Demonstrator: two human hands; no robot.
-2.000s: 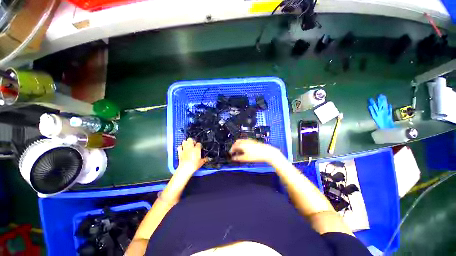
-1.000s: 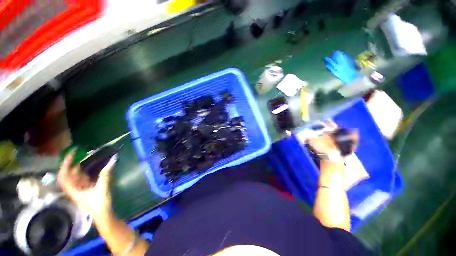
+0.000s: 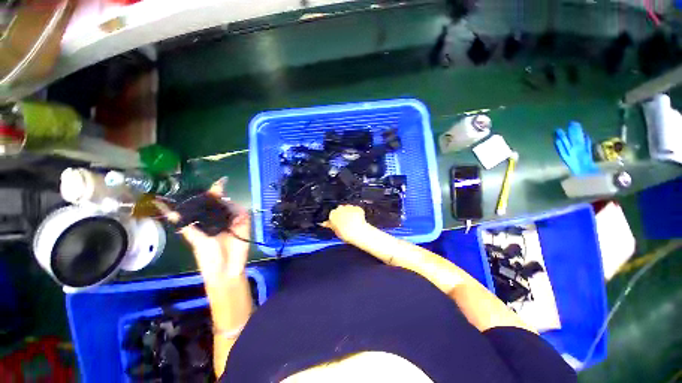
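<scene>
A blue perforated basket (image 3: 432, 179) in front of my body holds a heap of black corded units (image 3: 329, 168). My left hand (image 3: 217, 232) is left of the basket, palm up, and holds a black unit (image 3: 206, 212), perhaps more than one. A thin black cord trails from it to the basket. My right hand (image 3: 348, 223) is in the basket at its near side, on the black units, fingers curled; whether it grips one is hidden. A blue tote (image 3: 572, 284) at the right holds a white sheet (image 3: 544, 292) with several black units.
A blue tote (image 3: 93, 329) with black units stands at the lower left. A white fan (image 3: 90, 250) and bottles (image 3: 112, 183) are at the left. Right of the basket lie a whitish bottle (image 3: 464, 135), a white card (image 3: 492, 151), a black phone (image 3: 467, 193), a yellow stick (image 3: 507, 183) and a blue glove (image 3: 574, 149).
My right hand has moved from the right-hand tote back into the basket. My left hand still holds black material and has moved nearer the basket. The view has turned back level.
</scene>
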